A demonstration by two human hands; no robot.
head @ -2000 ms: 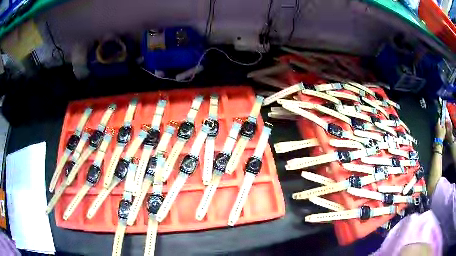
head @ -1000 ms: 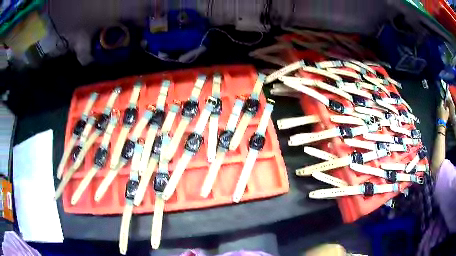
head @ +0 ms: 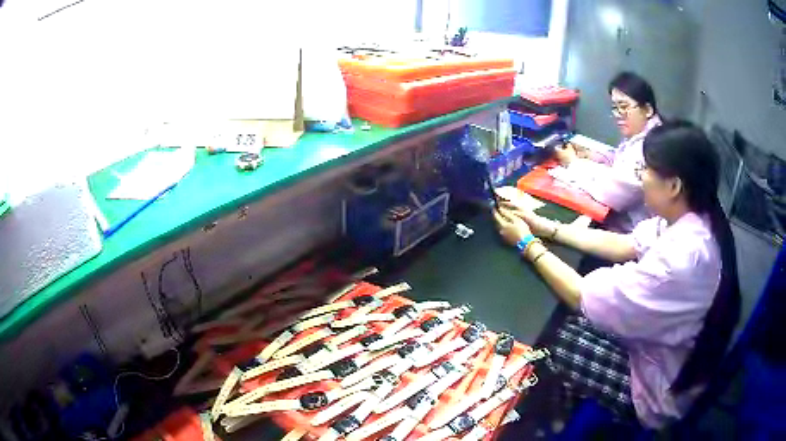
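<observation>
Many wristwatches (head: 343,368) with pale cream straps and dark faces lie slanted and overlapping on a red-orange watch tray (head: 514,357) at the bottom centre. Some straps stick out past the tray's left side. A corner of another red-orange tray (head: 179,425) shows at the bottom left edge. Neither of my hands is in view. No watch is being held by me.
A green shelf (head: 284,172) runs above the bench, with stacked red-orange trays (head: 422,90), a single watch (head: 249,161), papers and a whitish slab (head: 43,237). Blue bins (head: 379,215) stand against the wall. Two people in pink shirts sit at the right, hands raised over the bench.
The view has swung right and up. The left tray of watches has mostly left the picture. The shelf top and the two people now show.
</observation>
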